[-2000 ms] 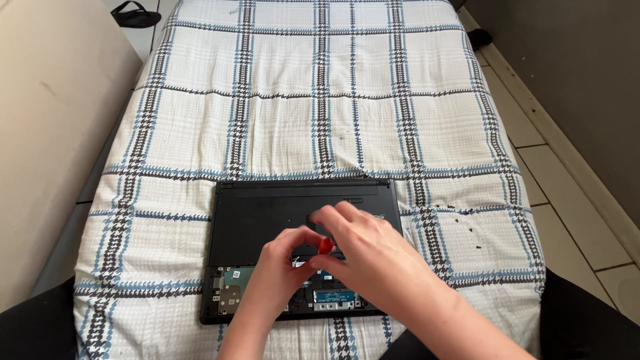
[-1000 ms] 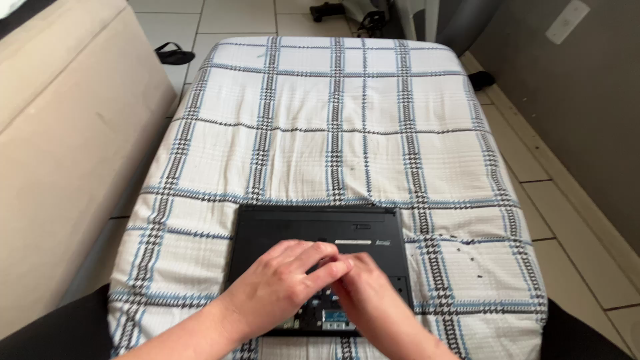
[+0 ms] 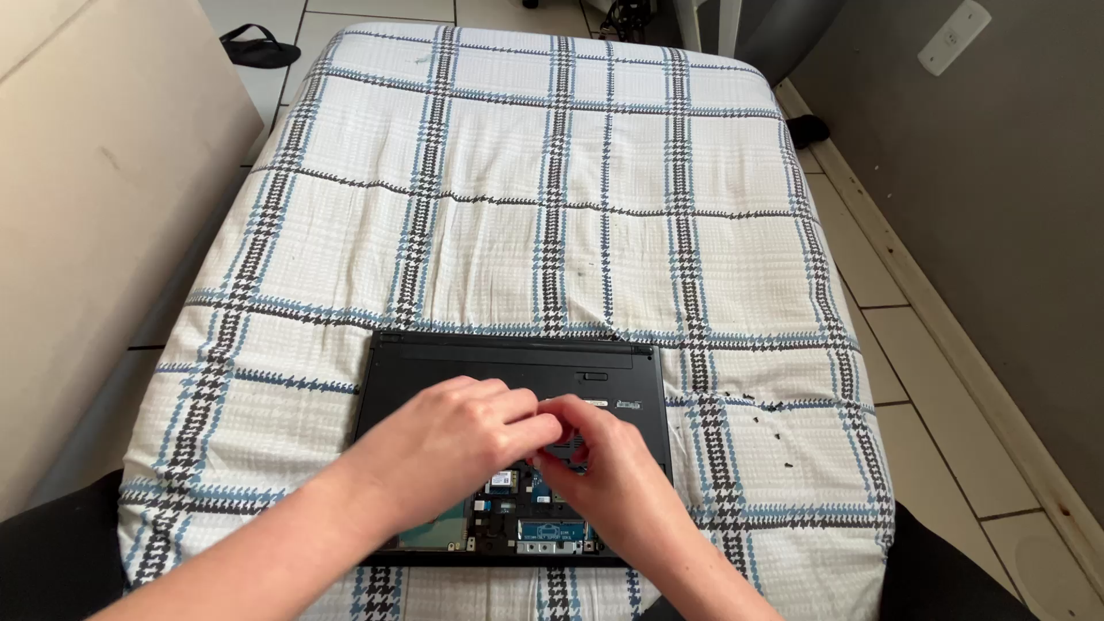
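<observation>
A black laptop (image 3: 483,362) lies underside up on a plaid cloth, its lower part uncovered so that circuit boards and a memory module (image 3: 552,531) show. Over its middle, my left hand (image 3: 466,431) and my right hand (image 3: 604,457) meet, fingertips bent together. A bit of something red (image 3: 530,461) shows between the fingers; most of it is hidden, so its kind cannot be told. Which hand grips it is also unclear.
Several small dark screws (image 3: 778,436) lie on the plaid cloth (image 3: 638,259) to the laptop's right. A beige panel stands at the left, a grey wall (image 3: 975,172) at the right. A black flip-flop (image 3: 260,50) is on the tiled floor.
Two seconds ago my right hand was uppermost with a red thing showing plainly at the fingers; now my left hand reaches over from the left and the red is mostly covered. The view has shifted.
</observation>
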